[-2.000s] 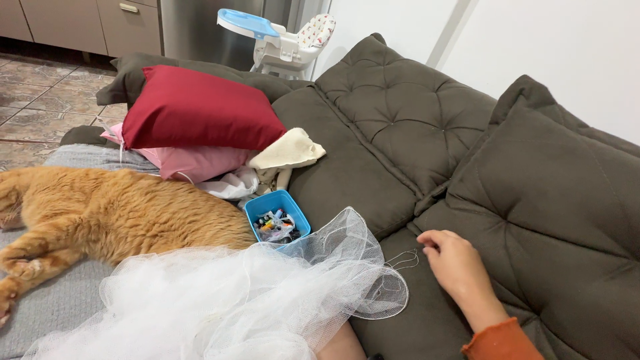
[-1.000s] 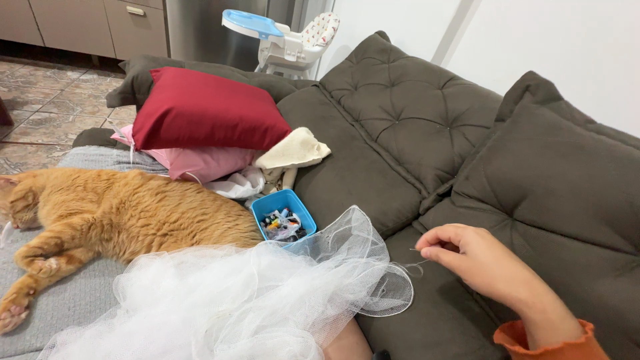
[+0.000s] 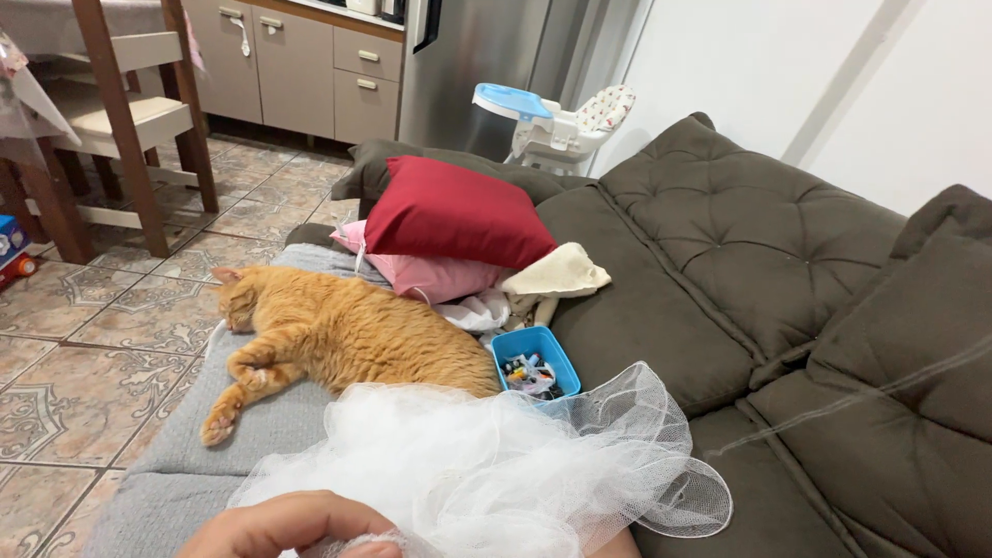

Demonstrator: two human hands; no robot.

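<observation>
White tulle fabric (image 3: 480, 465) lies gathered across my lap. At the bottom edge, my left hand (image 3: 291, 527) pinches a fold of it between thumb and fingers. A pale doubled thread (image 3: 845, 403) runs taut from near the tulle's right edge up to the right border of the view. My right hand is out of view, so what it holds is hidden. Just beyond the tulle sits a blue plastic container (image 3: 573, 372) with small mixed items, some in clear plastic.
An orange cat (image 3: 372, 329) lies on the grey sofa cover (image 3: 182, 496), against the tulle. Behind are a red pillow (image 3: 457, 213), a pink pillow (image 3: 442, 279) and cream cloth (image 3: 558, 271). Brown sofa cushions (image 3: 744, 201) rise at right; a high chair (image 3: 566, 128) stands behind.
My right hand, earlier over the sofa seat at the right, has left the view. My left hand has appeared at the bottom. The thread now stretches rightward. The view has swung left.
</observation>
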